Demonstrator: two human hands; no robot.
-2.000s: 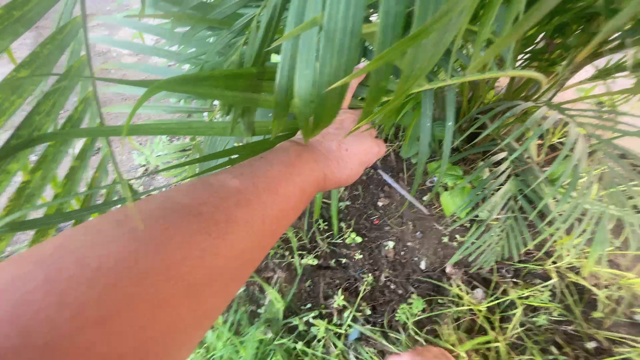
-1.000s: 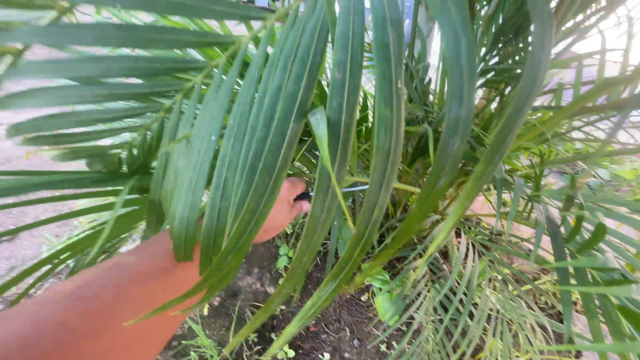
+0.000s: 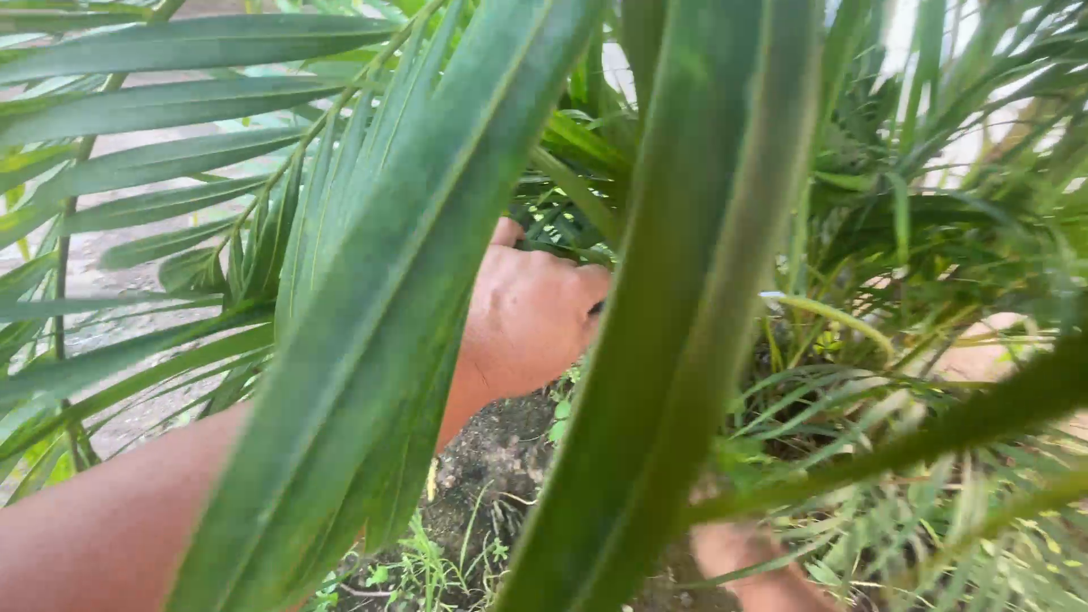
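Observation:
My left hand (image 3: pixel 540 314) reaches in from the left, behind long green palm leaflets (image 3: pixel 408 255). Its fingers are curled around the dark handle (image 3: pixel 597 308) of a thin tool, perhaps a knife. A broad leaflet crosses in front and hides most of the tool; a pale tip (image 3: pixel 771 295) shows beyond it, touching or near a yellowish curved stalk (image 3: pixel 837 319). Low at the right centre, a patch of skin (image 3: pixel 752 557), apparently my right hand or forearm, is blurred and partly behind leaves; its fingers cannot be made out.
Dark soil (image 3: pixel 501 450) with small weeds (image 3: pixel 429 552) lies below the left hand. Dense palm fronds and stems fill the right side. Pale paved or gravelly ground (image 3: pixel 136 340) shows at the left through the leaflets. A blurred frond stalk crosses the lower right.
The view has shifted, and leaflets now cover more of it. The left hand stays among the fronds with the tool held. The lower patch of skin, out of view one second ago, now shows.

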